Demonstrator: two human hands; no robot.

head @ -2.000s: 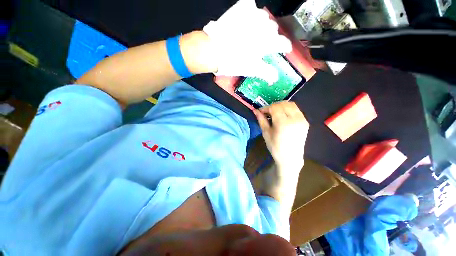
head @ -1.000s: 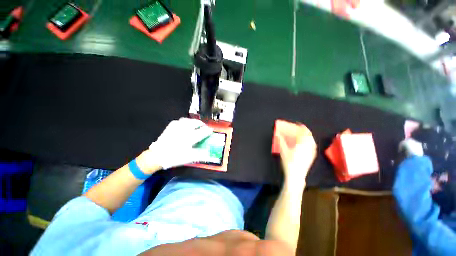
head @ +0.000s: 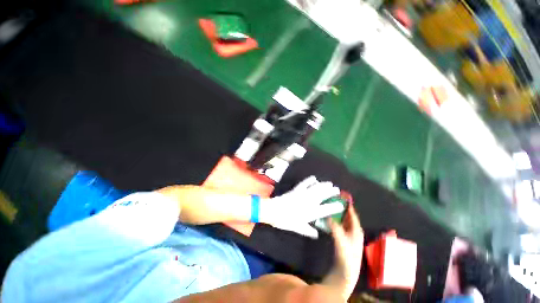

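Observation:
My gloved left hand [head: 302,207] lies over a green circuit board unit [head: 336,207], fingers on its top. My bare right hand [head: 346,242] grips the unit's right side. A bit of red pad shows at the unit's far right corner. The hands hide most of the unit. The red work pad [head: 234,174] lies left of them, partly under my left forearm, with no unit visible on it. The screw feeder [head: 251,142] stands behind the work pad. The blurred black screwdriver [head: 290,124] is over the feeder.
A stack of red foam pads [head: 395,263] lies right of my right hand. The green conveyor belt [head: 308,59] runs behind, with a unit on a red pad [head: 228,32] and another unit [head: 410,179]. A blue stool [head: 80,198] is at left. A person's sleeve shows at bottom right.
The view has turned. The circuit board unit and my left hand have moved right, off the work pad. My right hand, earlier on a loose red pad, now grips the unit.

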